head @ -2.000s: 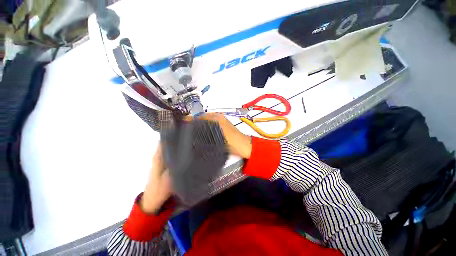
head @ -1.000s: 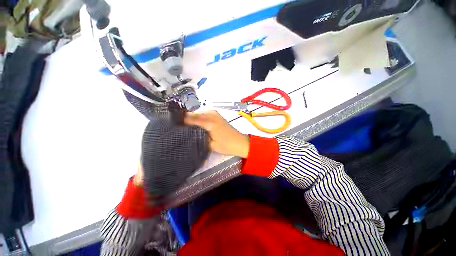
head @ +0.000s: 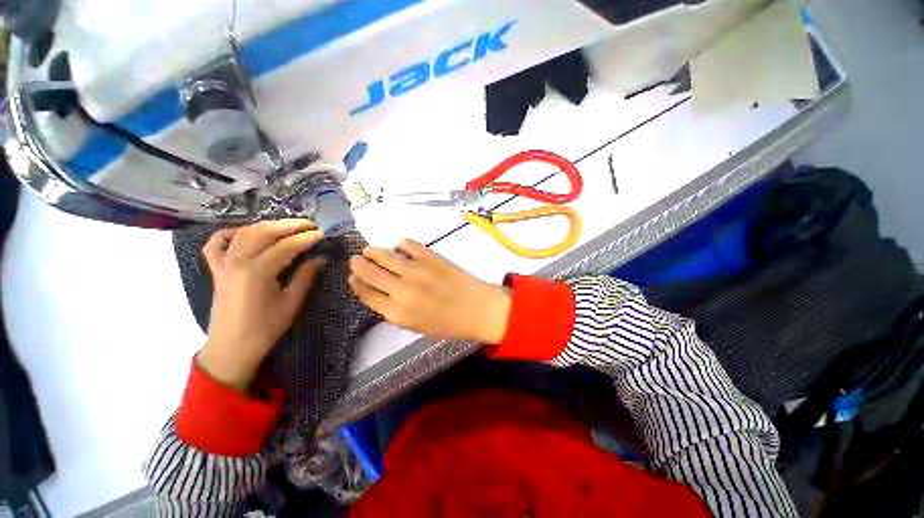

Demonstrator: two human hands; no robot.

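Note:
A dark checked fabric panel (head: 314, 349) runs from the presser foot area (head: 329, 207) down over the table's front edge. My left hand (head: 253, 278) lies on the cloth, its fingertips just in front of the foot. My right hand (head: 426, 288) rests on the cloth's right side, fingers bent and pressing on it. Both hands hold the cloth against the machine bed. The needle point is hidden by the foot parts and the grey guard. Scissors (head: 522, 202) with one red and one yellow-orange handle lie right of the foot, blades toward it.
The white JACK machine head (head: 334, 76) spans the back. Black fabric scraps (head: 532, 91) and a cream piece (head: 755, 56) lie behind the scissors. A measuring-tape strip (head: 648, 228) edges the table. A dark cloth heap (head: 811, 293) and blue plastic (head: 699, 253) are at right, below the table.
The view has moved closer to the machine head. My left hand has come up from the cloth's lower end to beside the foot. The cloth, bunched up before, now lies flatter.

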